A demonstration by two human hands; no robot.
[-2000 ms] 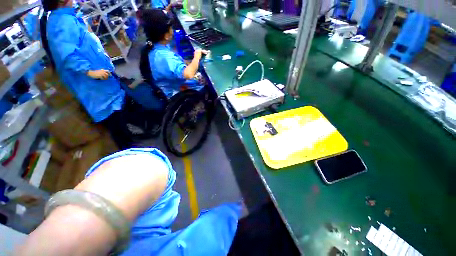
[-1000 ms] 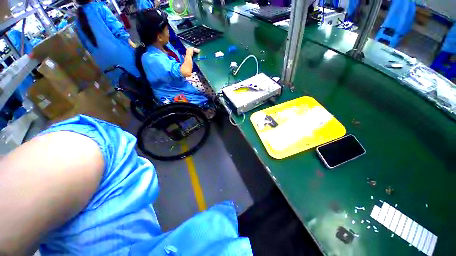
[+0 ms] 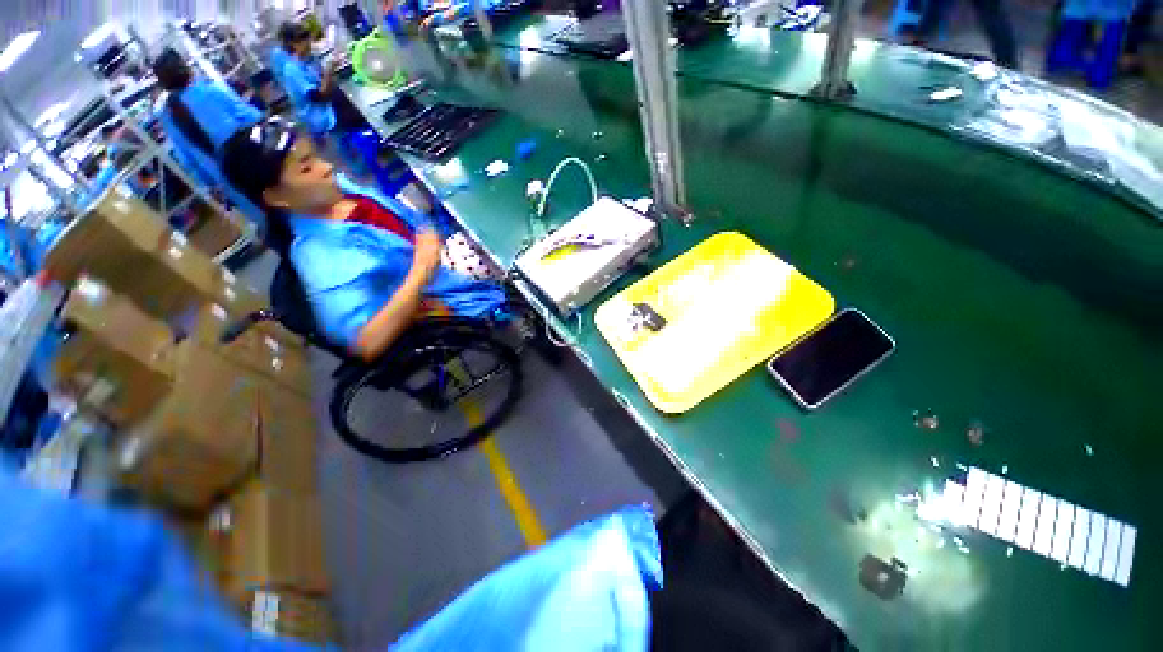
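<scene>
Neither of my hands is in the picture; only blurred blue clothing shows at the lower left and bottom. Nearest on the dark green bench, a white strip (image 3: 1048, 524) with dark cross lines lies flat. Tiny white pieces (image 3: 918, 498) are scattered at its left end. A small dark component (image 3: 883, 576) lies below them. Two smaller coppery bits (image 3: 976, 434) lie above the strip. A smartphone (image 3: 832, 358) with a black screen lies beside the yellow tray (image 3: 689, 382), which holds pale packing and a small dark and silver item (image 3: 647, 317).
A grey metal box (image 3: 588, 255) with a cable stands beyond the tray, near a metal post (image 3: 656, 115). A person in blue sits in a wheelchair (image 3: 427, 389) left of the bench. Cardboard boxes (image 3: 211, 414) stand at the left. Other people are further back.
My bare arm has left the picture at the left. The view has shifted, so the bench things appear further left and the strip shows whole. The seated person has turned towards me.
</scene>
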